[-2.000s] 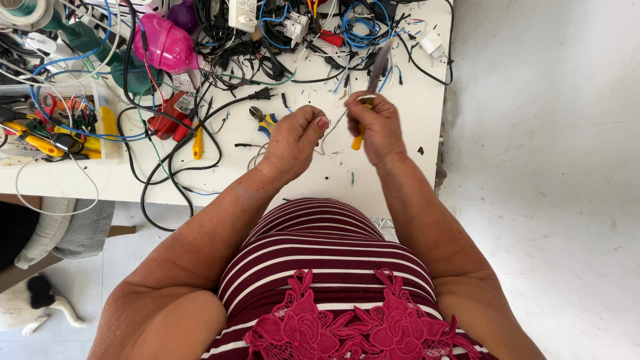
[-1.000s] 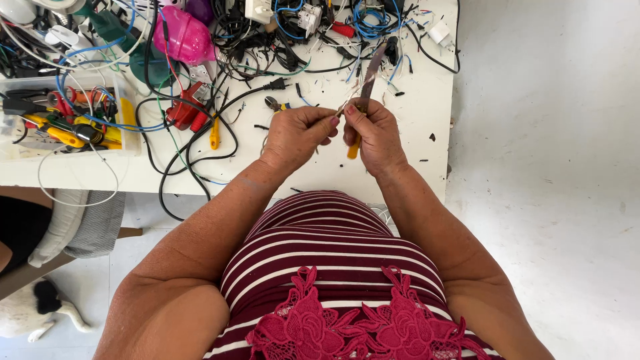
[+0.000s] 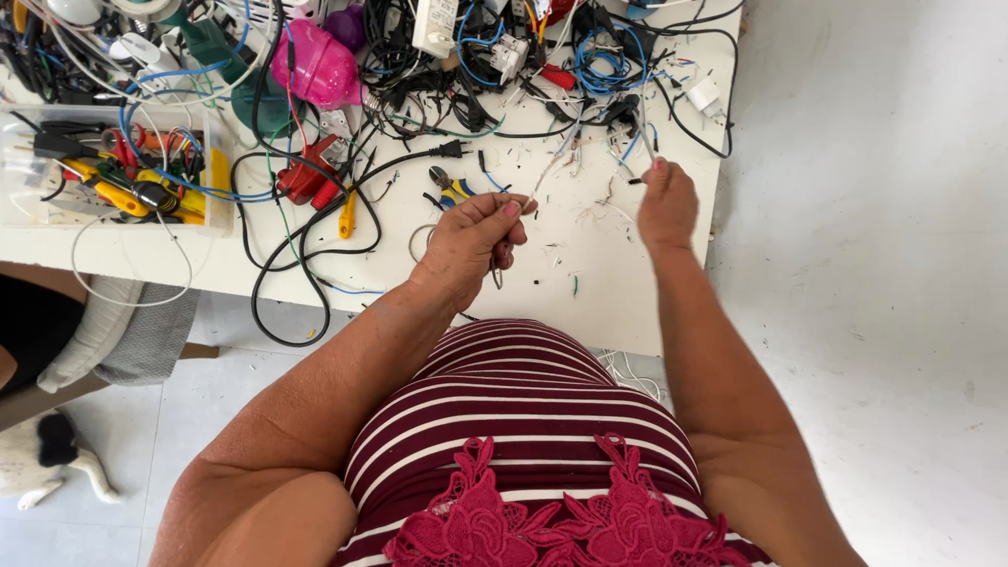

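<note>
My left hand (image 3: 480, 236) pinches a thin pale cable (image 3: 545, 175) between thumb and fingers, over the front of the white table. One part of the cable runs up and right from the fingertips; a loop hangs below the hand. Well to the right, my right hand (image 3: 668, 205) is closed around a narrow greyish strip (image 3: 647, 130) that points away from me. Whether this is a knife blade seen on edge or a wire, I cannot tell. Diagonal cutters (image 3: 447, 187) with blue and yellow handles lie just behind my left hand.
Black cables (image 3: 295, 244) curl over the table's (image 3: 598, 291) front edge at left, near a yellow-handled tool (image 3: 347, 213). A clear plastic box (image 3: 224, 193) holds hand tools. Plugs, a pink bulb (image 3: 317, 64) and blue wire (image 3: 602, 67) crowd the back. A black-and-white animal (image 3: 59, 457) lies below.
My hands were close together, with a yellow-handled knife in the right one; now they are wide apart. The right hand has moved to the right, and no yellow handle shows there.
</note>
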